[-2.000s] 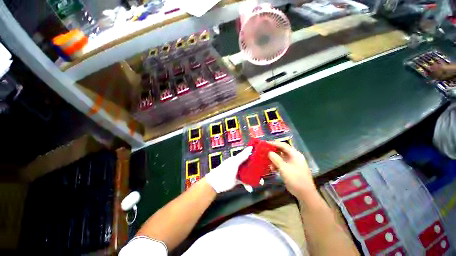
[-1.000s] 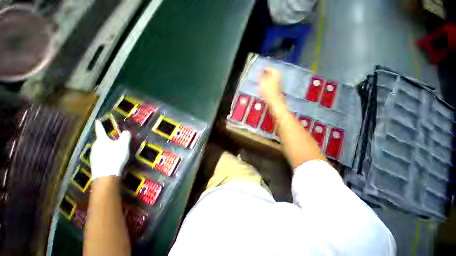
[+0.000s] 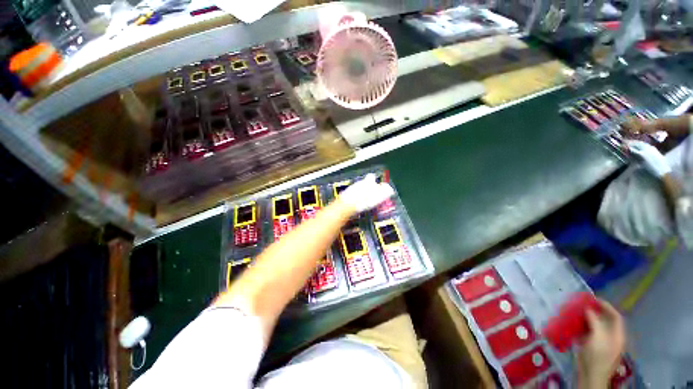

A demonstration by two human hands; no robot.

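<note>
A clear phone tray (image 3: 328, 299) lies on the green bench with keypad phones (image 3: 355, 254) in two rows, yellow frames round dark screens and red keypads. My left hand (image 3: 366, 194), in a white glove, is over the far right corner pocket; a bit of red shows by its fingertips, but its grip is hidden. My bare right hand (image 3: 604, 343), blurred, holds a red back cover (image 3: 571, 321) above the grey cover tray (image 3: 532, 272). More red covers (image 3: 507, 339) lie in that tray's left column, with part of another below my right hand.
Stacked phone trays (image 3: 228, 125) and a pink fan (image 3: 355, 67) stand on the ledge behind. A white rounded piece with a cord (image 3: 135, 332) lies at the bench's left end. Another person's hands (image 3: 646, 137) are at a phone tray at the far right.
My view has swung back left towards the bench. My right hand, earlier over the cover tray, now holds a red cover. My left hand remains over the phone tray.
</note>
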